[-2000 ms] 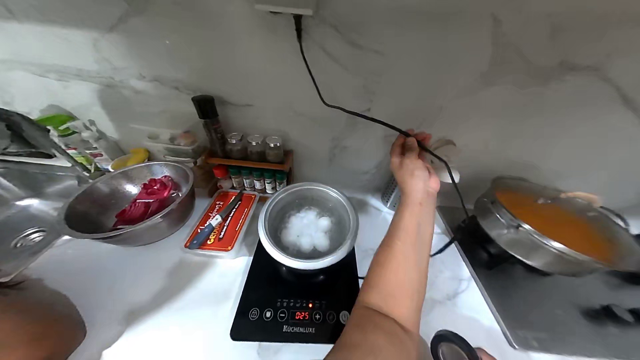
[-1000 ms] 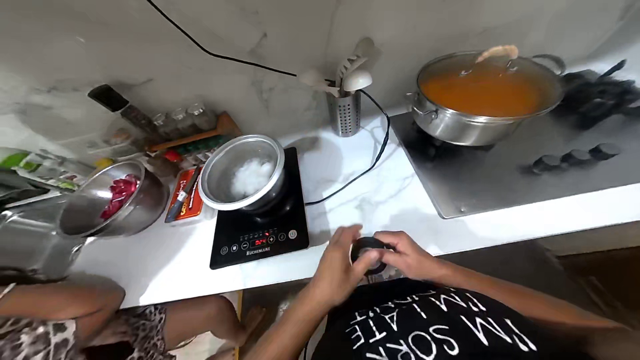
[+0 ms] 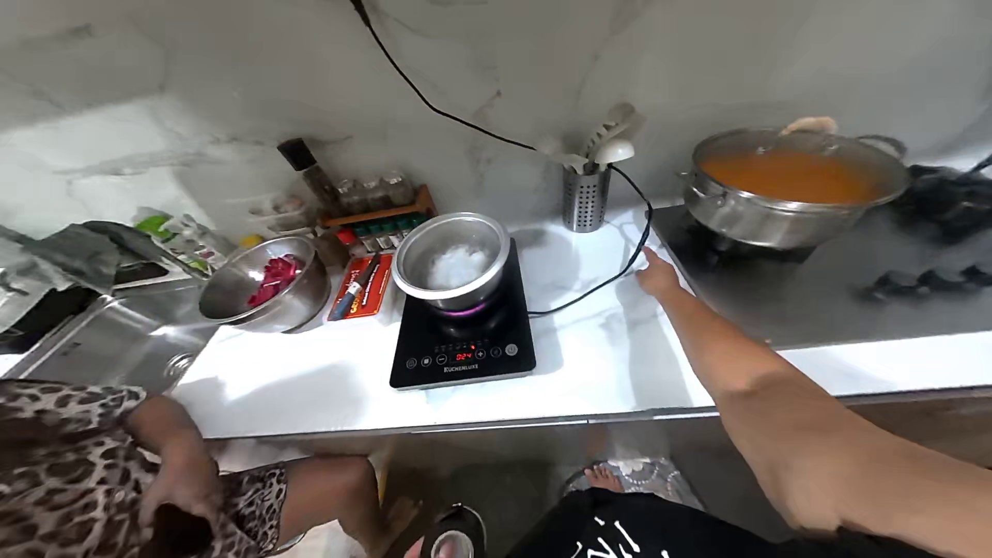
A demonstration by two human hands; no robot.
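My right hand [image 3: 657,273] is on the white counter at the left edge of the cooktop, its fingertips at the black power cord [image 3: 629,260]; whether they grip it is unclear. At the bottom edge, my left hand [image 3: 415,549], mostly out of view, holds a round container with a dark rim [image 3: 456,535]. Between them and further back, a metal pot [image 3: 411,267] with a whitish mass [image 3: 459,266] stands on a black portable electric cooker [image 3: 465,333], with a glowing ring beneath it. A perforated metal utensil holder [image 3: 586,203] stands behind my right hand.
A wide pan of orange liquid [image 3: 790,177] sits on the cooktop [image 3: 821,302] at right. To the left are a steel bowl [image 3: 298,298] with magenta pieces, a knife [image 3: 355,291] on a red-topped package [image 3: 376,287], a spice rack [image 3: 422,203] and a sink [image 3: 139,333]. Another person [image 3: 70,465] is at lower left.
One second ago both hands were together at the dark round object near the counter's front edge. My right hand has since moved forward to the cord, while the object is lower, with my left hand.
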